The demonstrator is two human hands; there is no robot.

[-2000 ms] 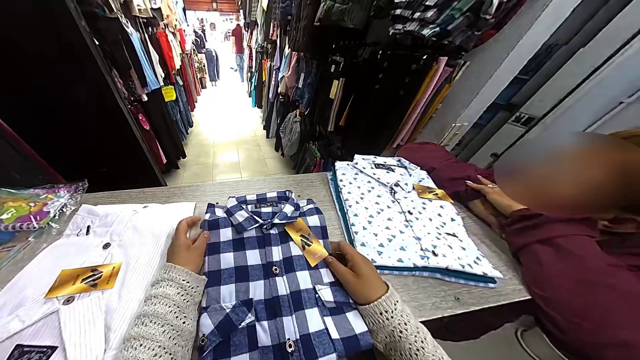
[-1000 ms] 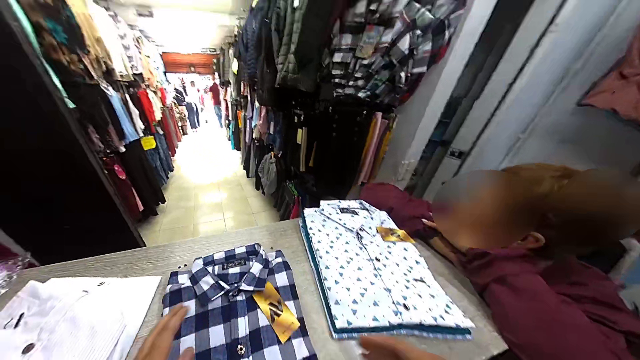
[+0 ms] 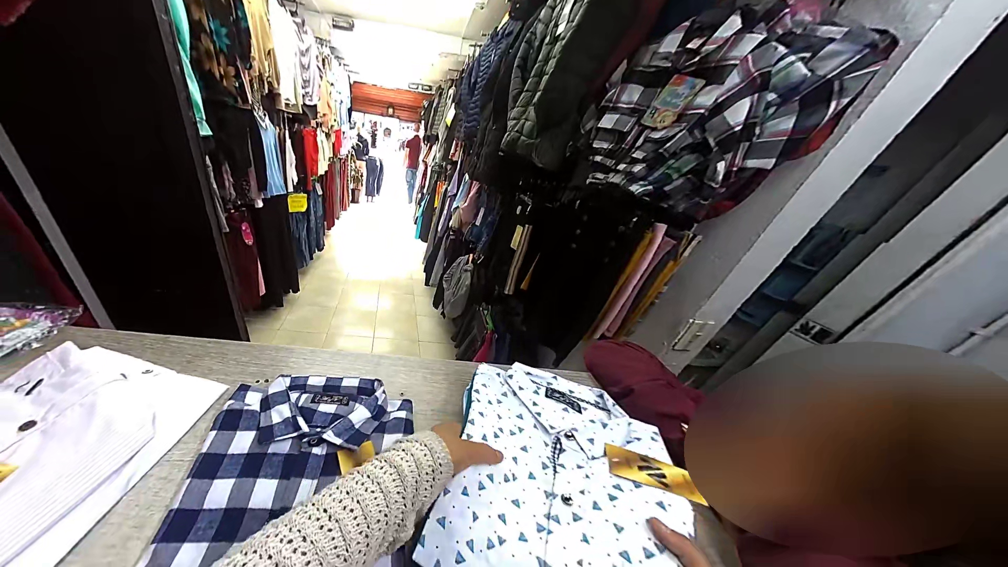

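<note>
A stack of folded shirts, topped by a white shirt with a blue triangle print (image 3: 535, 504) and a gold tag (image 3: 655, 472), lies right of centre. My left hand (image 3: 466, 452), in a knitted sleeve, reaches across and has its thumb on the stack's left edge; its fingers are hidden. At the stack's lower right edge is my right hand (image 3: 679, 542), thumb showing on the print, the rest out of sight. Left of the stack lies a folded navy and white checked shirt (image 3: 260, 472), partly under my left forearm. A folded white shirt (image 3: 102, 441) is at the far left.
These shirts lie on a grey wood-grain counter (image 3: 425, 378). A person in a maroon sleeve (image 3: 638, 386) is close at the right. A plastic-wrapped item (image 3: 31, 327) sits at the counter's left end. Beyond it, racks of hanging clothes line a tiled aisle (image 3: 354, 315).
Both hands were on the checked shirt two seconds ago. They have moved right to the edges of the triangle-print stack. The view has shifted.
</note>
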